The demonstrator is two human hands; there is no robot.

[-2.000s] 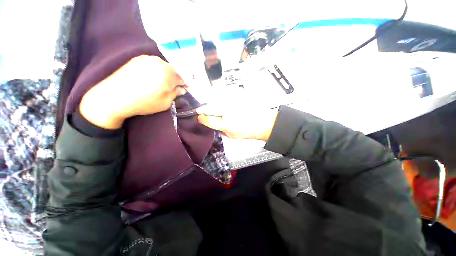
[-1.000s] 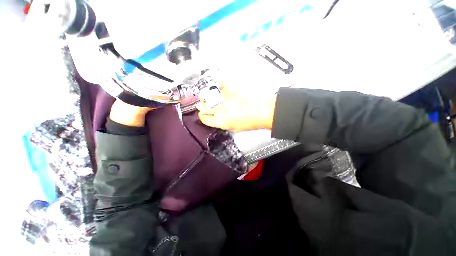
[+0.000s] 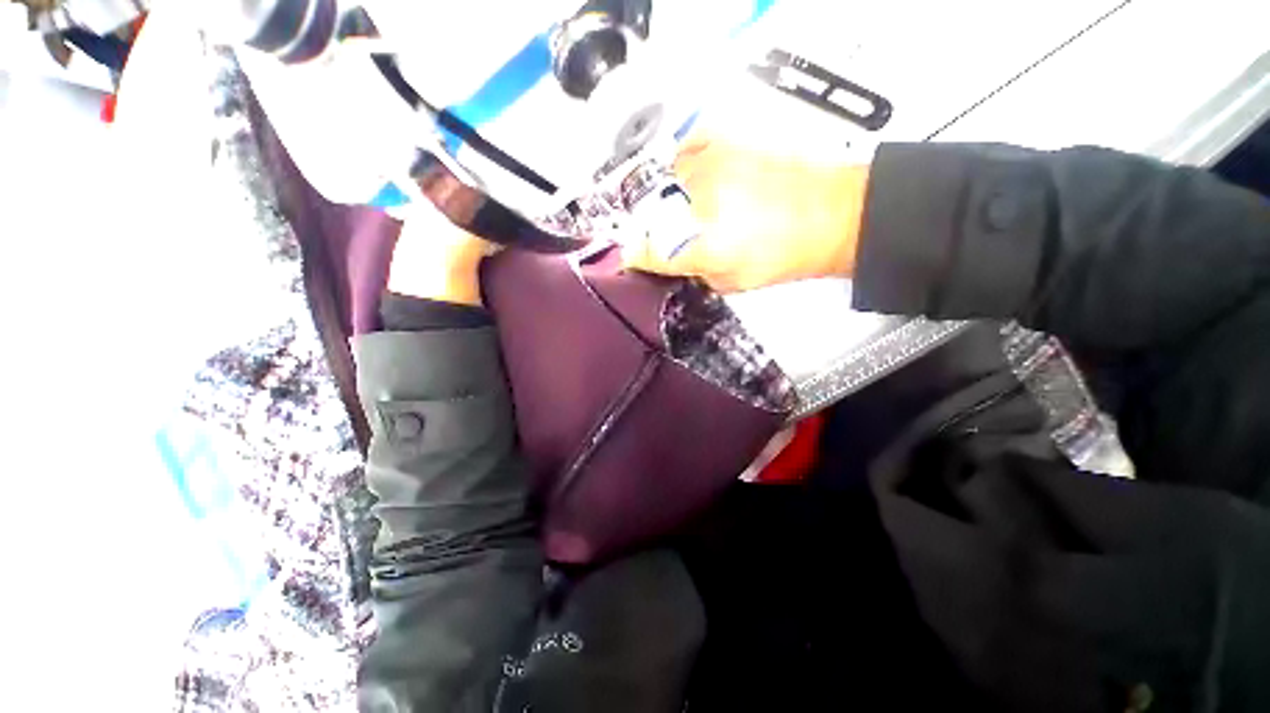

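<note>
The dark purple lining [image 3: 599, 404] lies under both hands, with plaid shell fabric [image 3: 724, 341] showing at its opening. My left hand [image 3: 439, 262] is mostly hidden behind the sewing machine's head [image 3: 481, 202]; its fingers are out of sight. My right hand [image 3: 759, 209] is at the needle area, its fingertips by the small metal presser foot parts [image 3: 599, 216] at the fabric edge. What the right fingertips pinch is hard to tell in the glare. Thread snips [image 3: 829, 91] lie on the machine bed beyond my right hand.
Bulky plaid fabric [image 3: 279, 474] hangs at the left, with a pale blue edge behind it. A ruler-marked table edge [image 3: 884, 365] runs right of the lining. A red item [image 3: 791, 453] is below it. A round dark machine part [image 3: 599, 49] is at the top.
The lining edge went from between both hands to the presser foot area. My left hand went behind the machine head. My right hand moved to the needle. The camera view shifted closer to the machine.
</note>
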